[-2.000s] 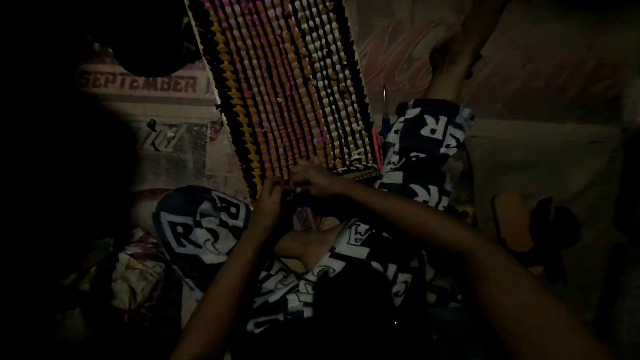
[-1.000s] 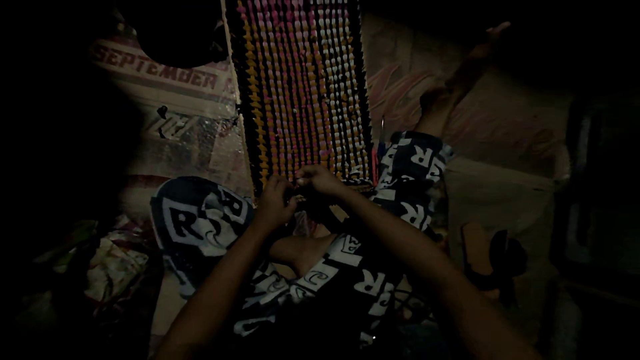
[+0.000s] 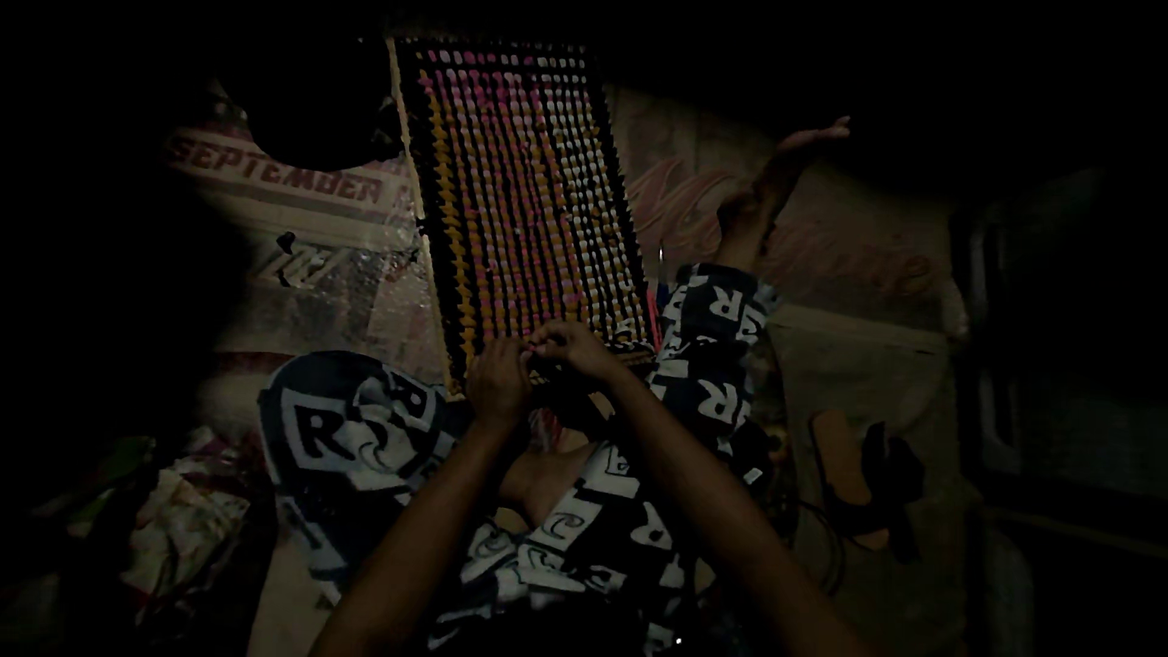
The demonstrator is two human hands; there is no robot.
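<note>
A long woven mat of knotted fabric strips, in pink, yellow, white and black, stretches away on a thin frame. Its near end lies at my hands, between my legs in printed trousers. My left hand rests at the near edge with its fingers bent. Close beside it, my right hand has thumb and forefinger pinched together near the left fingertips. Something small and pinkish shows between the fingertips of the hands; the dimness hides what it is and which hand grips it.
Printed sheeting with large lettering covers the floor. A sandal lies to the right, near a thin cord. Crumpled cloth or plastic is at the lower left. A dark rounded object stands beside the mat's far left. Much is in darkness.
The view has shifted, showing more of the mat's far end. Both hands remain close together at the mat's near edge.
</note>
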